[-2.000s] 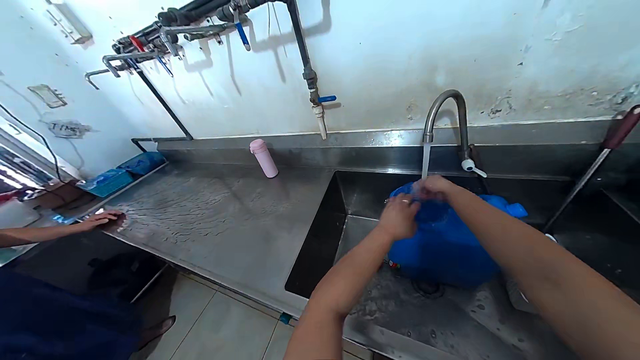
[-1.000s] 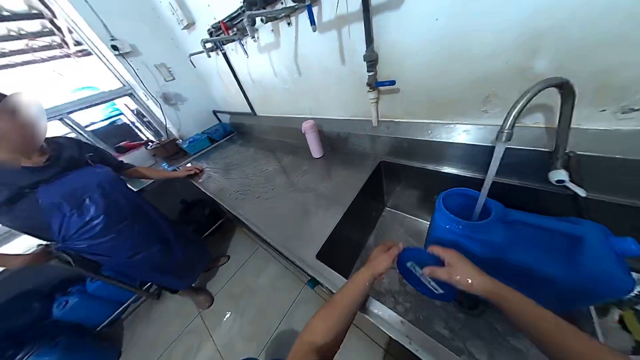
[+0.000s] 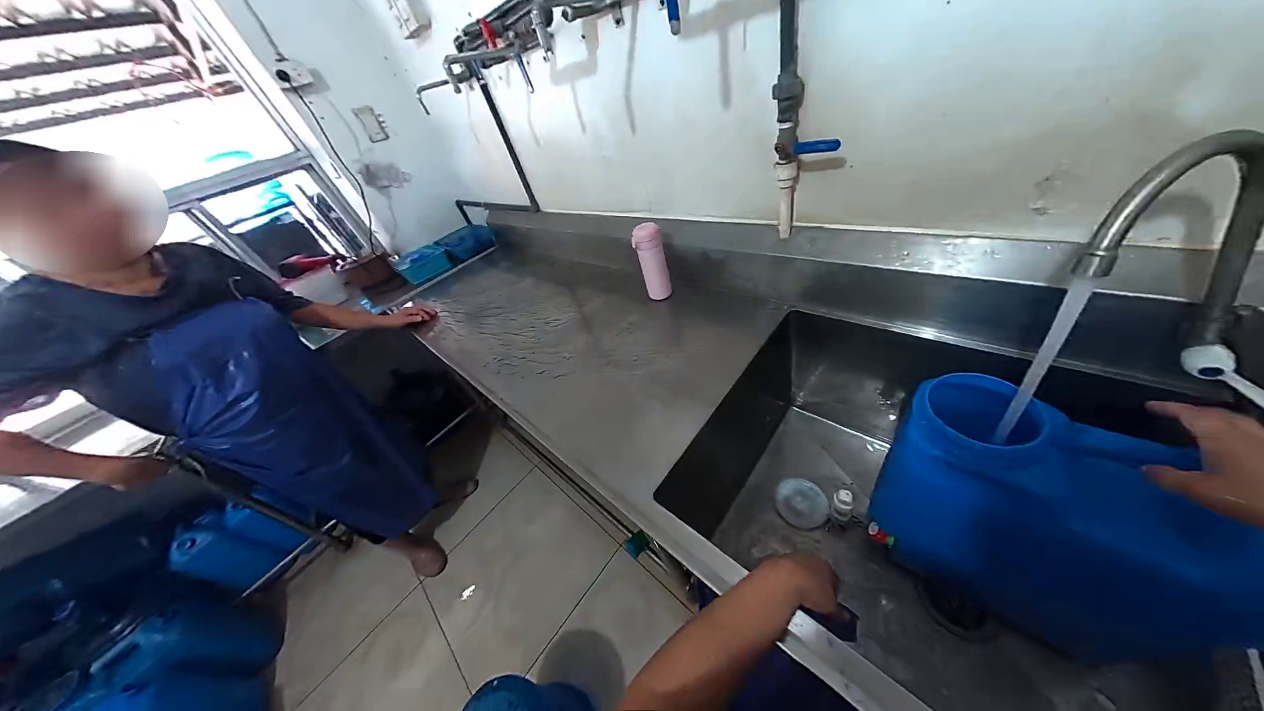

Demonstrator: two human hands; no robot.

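Note:
A blue plastic jug (image 3: pixel 1047 533) lies in the stainless steel sink (image 3: pixel 726 474), its wide round mouth facing up. Water runs into that mouth from the curved metal faucet (image 3: pixel 1136 202). My right hand (image 3: pixel 1215 459), blurred, is over the jug's handle side with its fingers apart and nothing seen in them. My left hand (image 3: pixel 805 583) is at the sink's front rim, fingers bent down beside a dark blue thing; whether it grips this is unclear. A translucent round disc (image 3: pixel 802 502) and a small white fitting (image 3: pixel 841 504) lie on the sink floor, left of the jug.
A pink bottle (image 3: pixel 652 262) stands on the wet steel counter (image 3: pixel 612 365). At its far left end, another person in a blue apron (image 3: pixel 267 385) rests a hand. Blue containers (image 3: pixel 188 642) are at lower left. Pipes and a blue-handled valve (image 3: pixel 817 147) are on the wall.
My hands have moved apart; a second ago they were together at a round blue lid in front of the jug. My right hand is now over the jug, my left at the rim.

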